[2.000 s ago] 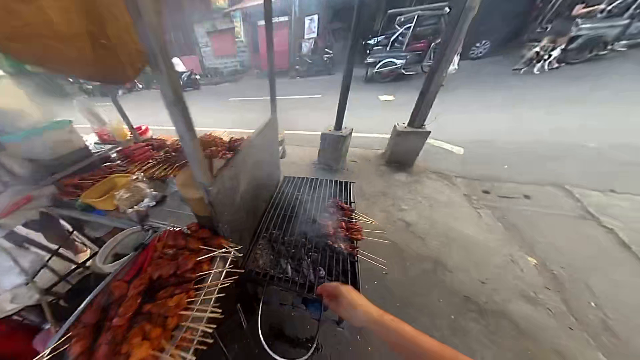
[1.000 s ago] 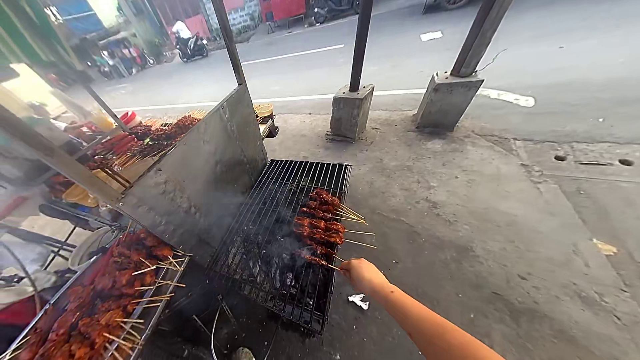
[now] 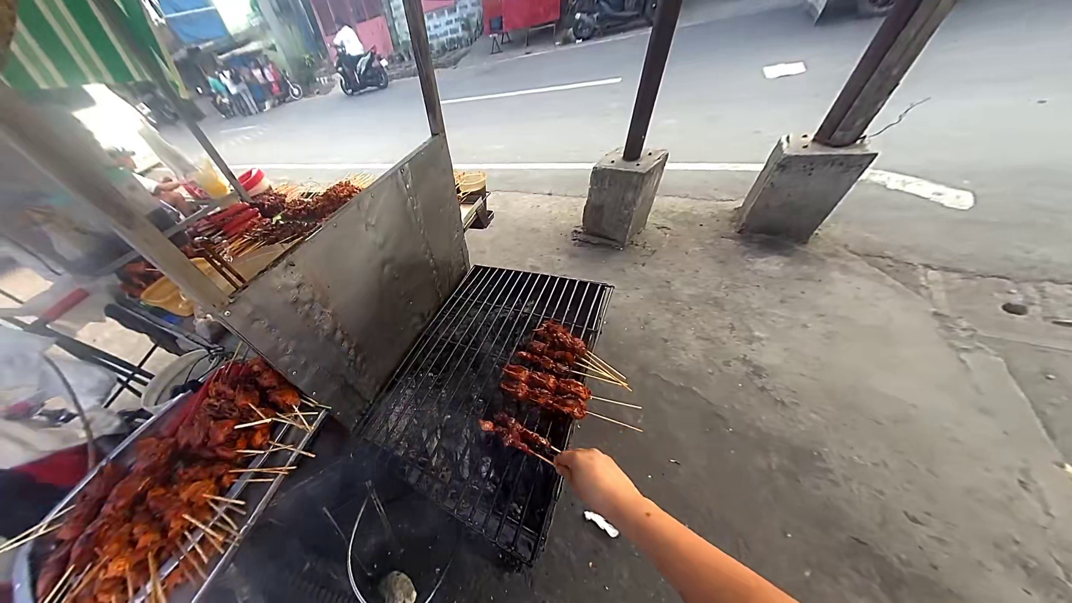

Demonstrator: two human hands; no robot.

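Note:
My right hand [image 3: 596, 479] reaches in from the lower right and grips the stick ends of meat skewers [image 3: 512, 434] at the right edge of the charcoal grill. Their meat lies over the black wire grate [image 3: 444, 419]. Just beyond, several more meat skewers [image 3: 548, 389] lie side by side, their bare sticks jutting past the grate's right side. At the lower left, a metal tray [image 3: 276, 477] holds a heap of reddish marinated meat skewers [image 3: 167, 469]. My left hand is out of view.
A sheet-metal panel [image 3: 360, 268] stands along the grill's left side. Behind it are more skewers [image 3: 310, 205] on a stall table. Posts rise from concrete blocks [image 3: 624, 194] by the road. A rider on a motorcycle [image 3: 362, 71] is on the far side.
The view has turned left since two seconds ago. My right hand, near the grill's lower right corner then, is now beside the row of skewers, holding sticks.

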